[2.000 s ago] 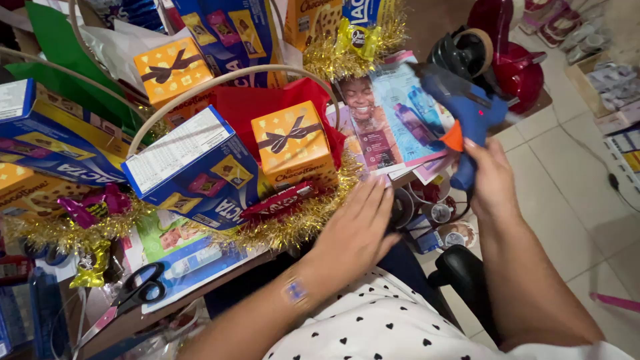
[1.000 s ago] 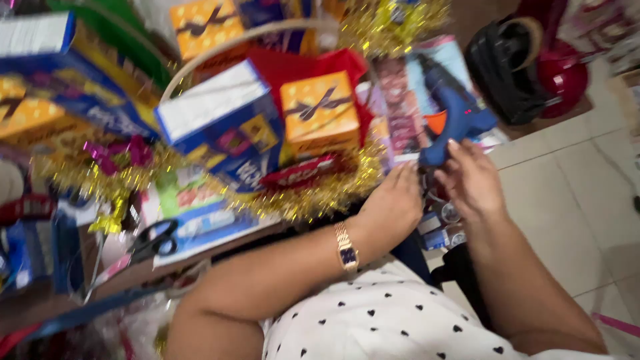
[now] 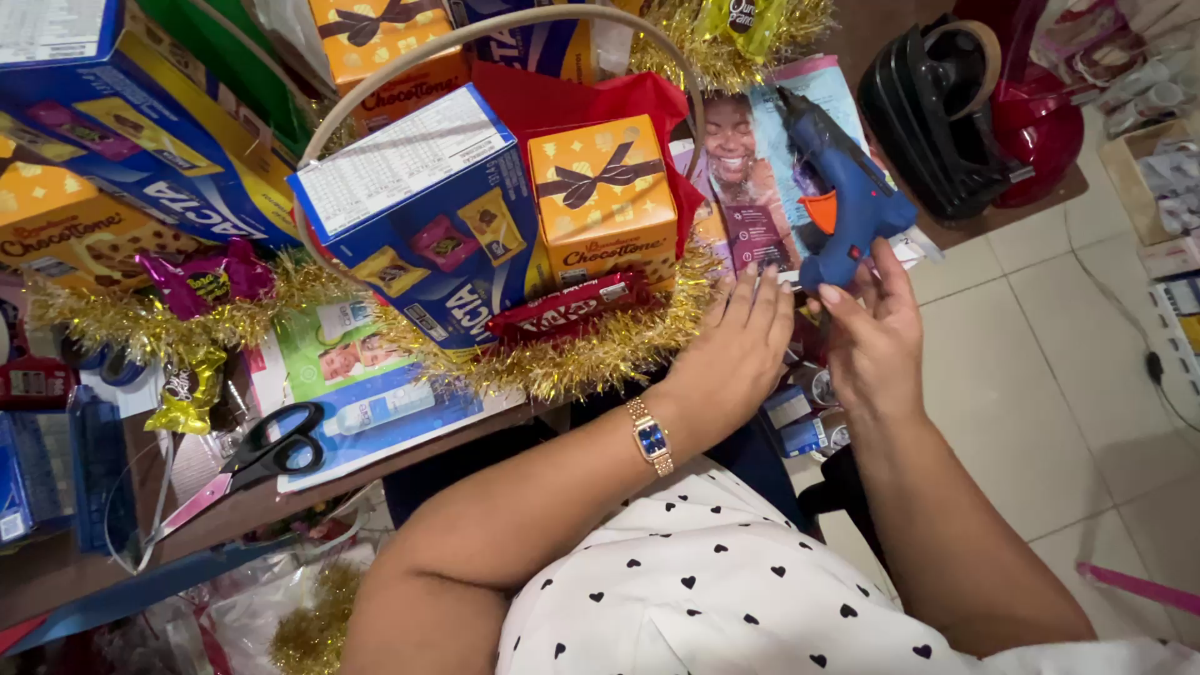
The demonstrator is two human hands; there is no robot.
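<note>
A blue hot glue gun (image 3: 844,202) with an orange trigger lies on a printed magazine (image 3: 741,155), its nozzle toward the back. My right hand (image 3: 877,342) is at the gun's handle end, fingertips beside or touching it, fingers loosely parted. Palm down, my left hand (image 3: 727,370) rests near the table edge with nothing visible in it, fingertips just left of the handle. To its left stands a handled gift basket trimmed with gold tinsel (image 3: 581,361). It holds a blue Lacta box (image 3: 431,225), an orange Chocottone box (image 3: 605,202), a red wrapped chocolate bar (image 3: 567,307) and red paper.
Black-handled scissors (image 3: 272,445) lie at the table's left edge. More chocolate boxes (image 3: 159,141) and wrapped sweets (image 3: 202,281) fill the left and back. A black tape dispenser (image 3: 923,122) stands at the back right, by a red object (image 3: 1041,131). Tiled floor lies right.
The glue gun, gripped in my right hand two seconds ago and held at the magazine's right side, now lies on the magazine. My right hand has loosened around its handle.
</note>
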